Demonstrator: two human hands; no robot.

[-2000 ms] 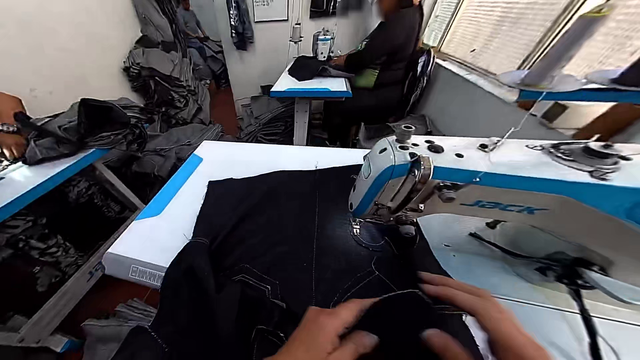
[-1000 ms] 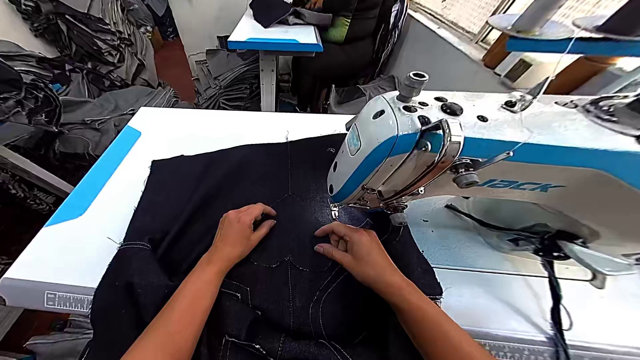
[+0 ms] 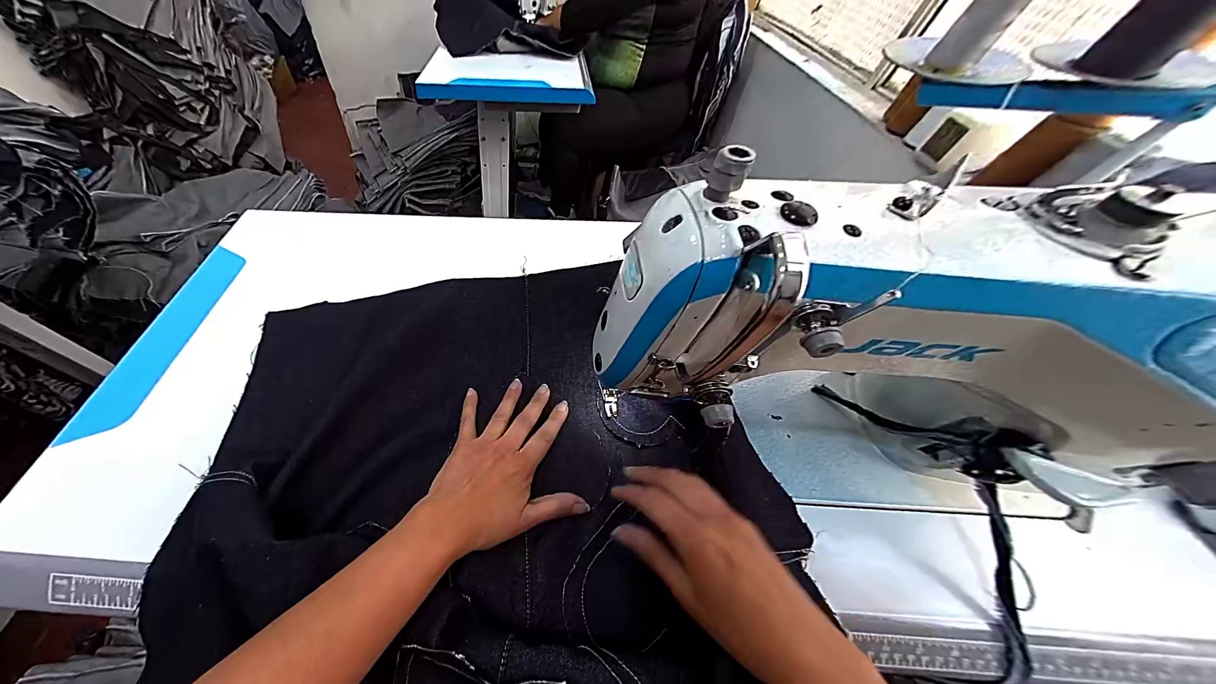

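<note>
A dark denim garment piece [image 3: 380, 361] with light topstitching is spread over the sewing table [image 3: 190, 418]. My left hand [image 3: 499, 475] lies palm down on the denim, fingers spread, left of the presser foot [image 3: 610, 404]. Nearer the table's front, my right hand [image 3: 693, 541] is over the cloth, slightly blurred, fingers apart and a little bent; whether it touches the cloth I cannot tell. The white and blue Jack industrial sewing machine [image 3: 855, 285] stands on the right, its foot beside a curved stitched line on the denim. The needle tip is too small to make out.
Thread cones [image 3: 988, 33] stand on a blue rack at the upper right. Black cables [image 3: 993, 494] hang by the machine arm. Behind, a person [image 3: 627, 85] sits at another sewing table [image 3: 503, 90]. Heaps of grey garments [image 3: 161, 114] lie at the left.
My left hand, curled one second ago, now lies flat with fingers spread, nearer the presser foot. The right hand has moved back from the foot. Two seconds ago both hands were at the denim's near edge.
</note>
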